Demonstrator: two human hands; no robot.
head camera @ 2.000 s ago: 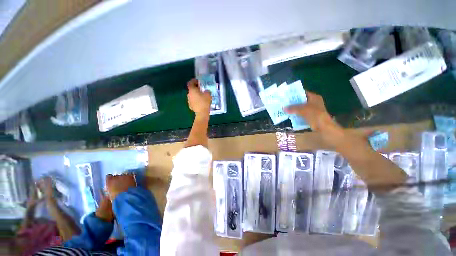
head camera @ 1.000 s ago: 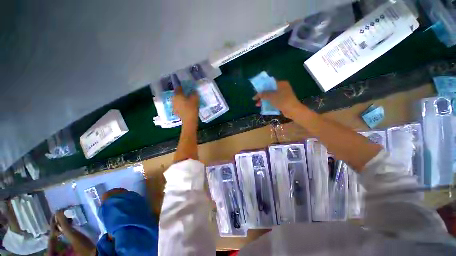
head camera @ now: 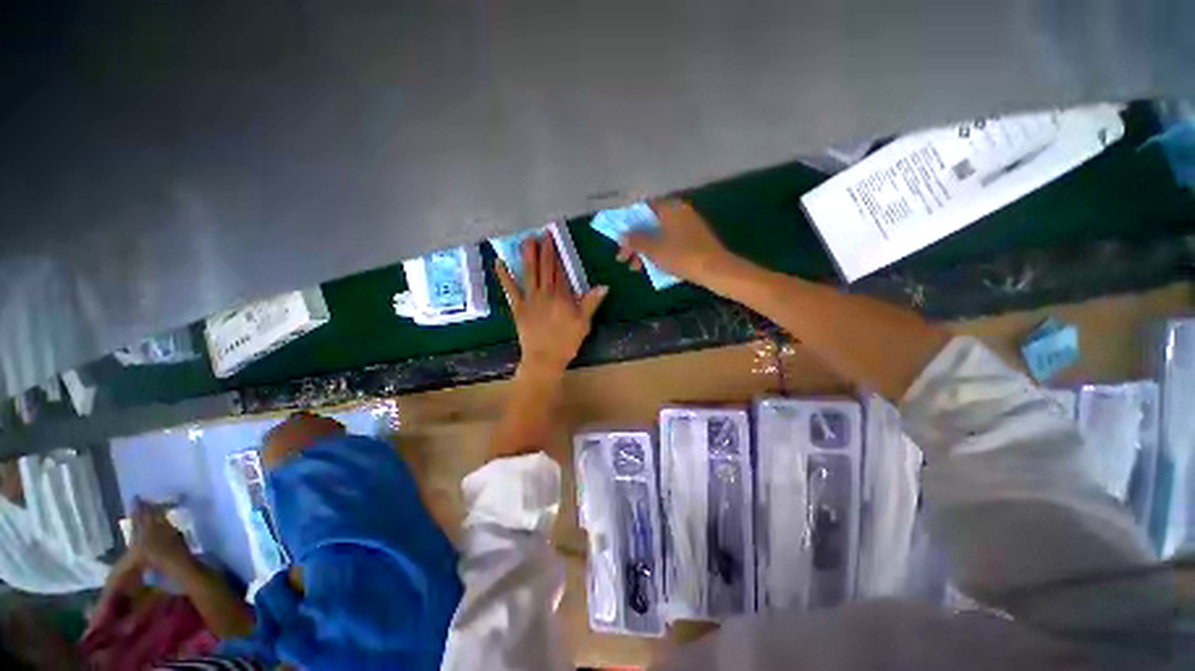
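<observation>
My left hand (head camera: 548, 308) lies with spread fingers on a blue insert (head camera: 514, 249) over a tray (head camera: 571, 260) on the green conveyor belt (head camera: 708, 312). My right hand (head camera: 684, 245) is closed on blue inserts (head camera: 626, 223) just to the right, above the belt. Another tray (head camera: 446, 286) with a blue insert on top lies left of my left hand. Clear blister trays (head camera: 721, 511) with dark corded products stand side by side on the tan bench in front of me. The overhead shelf hides the far ends of the trays on the belt.
A long white retail box (head camera: 963, 190) lies on the belt at right, a smaller-looking one (head camera: 266, 328) at left. A loose blue insert (head camera: 1051, 350) is on the bench at right. A neighbour's blue sleeve (head camera: 360, 524) is at lower left. The grey shelf (head camera: 524, 105) spans the top.
My left hand has moved right from the left tray, which now bears a blue insert, and has spread on the adjacent tray. My right hand has moved left with its blue inserts.
</observation>
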